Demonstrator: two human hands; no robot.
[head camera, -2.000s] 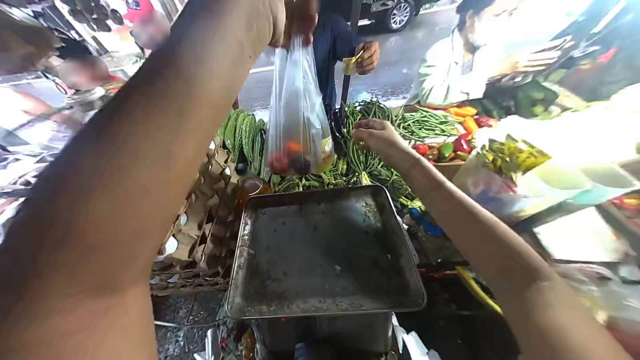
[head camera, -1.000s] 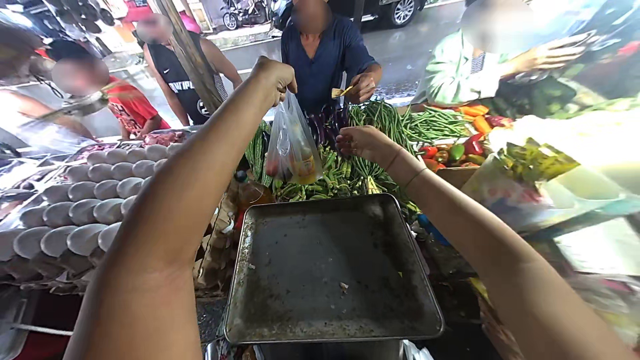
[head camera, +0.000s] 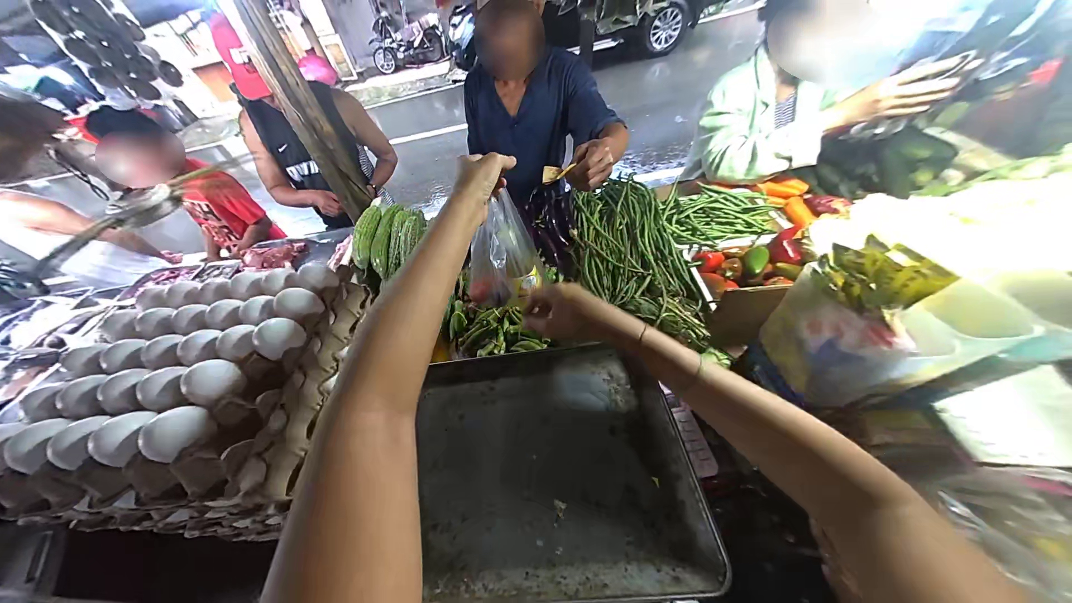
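Observation:
My left hand (head camera: 484, 180) grips the top of a clear plastic bag (head camera: 502, 247), which hangs over the vegetables with something red and something yellow inside. Close beside the bag's lower right is my right hand (head camera: 557, 310), its fingers curled; whether it touches the bag or holds anything I cannot tell. Below both hands lies a worn rectangular metal tray (head camera: 544, 469). Across the stall a person in a dark blue shirt (head camera: 536, 109) holds what looks like a folded banknote (head camera: 554, 174) near my left hand.
Stacked cartons of eggs (head camera: 201, 381) stand at the left. Behind the tray are bitter gourds (head camera: 389, 239), eggplants (head camera: 553, 222), long beans (head camera: 624, 243) and a box of peppers (head camera: 754, 264). A wooden post (head camera: 306, 109) leans at the back left. Plastic bags (head camera: 837, 335) lie at the right.
My right hand has come down and closer to the bag's lower part. My left hand keeps hold of the bag. The view has shifted, and more of the eggs shows than two seconds ago.

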